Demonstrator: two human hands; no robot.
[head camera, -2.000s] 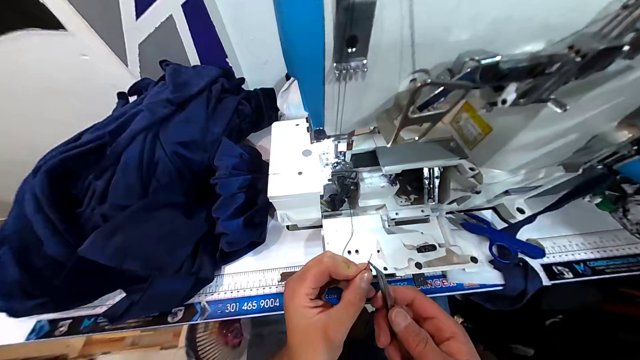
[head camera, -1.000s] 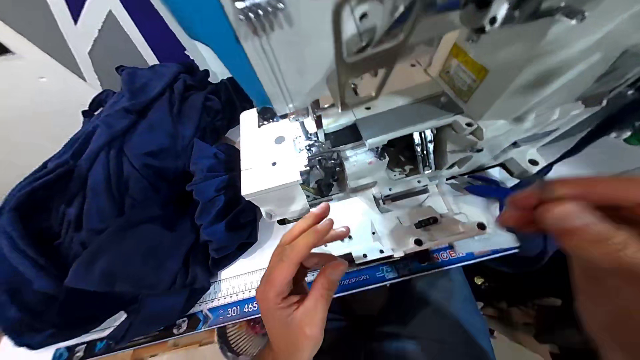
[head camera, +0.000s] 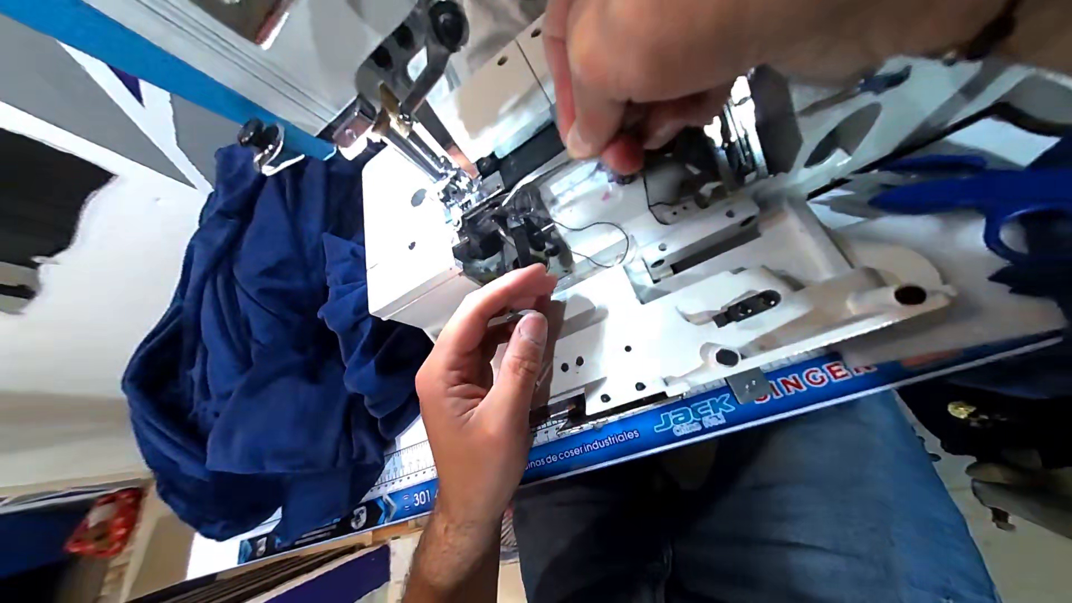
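An overlock sewing machine (head camera: 419, 243) stands with its front cover swung open (head camera: 796, 293), its loopers (head camera: 511, 234) exposed. My left hand (head camera: 486, 377) is just in front of the loopers, thumb and fingers bent toward each other; a thin item seems to be between them, too small to name. Over the machine's right inner part, my right hand (head camera: 636, 92) reaches in with its fingertips pinched; what lies between them is hidden. A dark thread (head camera: 624, 234) loops loosely from the looper area toward the right side of the opening.
Navy blue fabric (head camera: 268, 352) is heaped left of the machine. Blue-handled scissors (head camera: 946, 197) lie at the right. A printed ruler strip (head camera: 586, 452) runs along the table's front edge, above the person's legs in jeans (head camera: 796, 511). The presser foot (head camera: 456, 188) is above the loopers.
My right hand has moved from the right side to over the machine's opening. The left hand has come up close to the loopers. The view has moved nearer and tilted.
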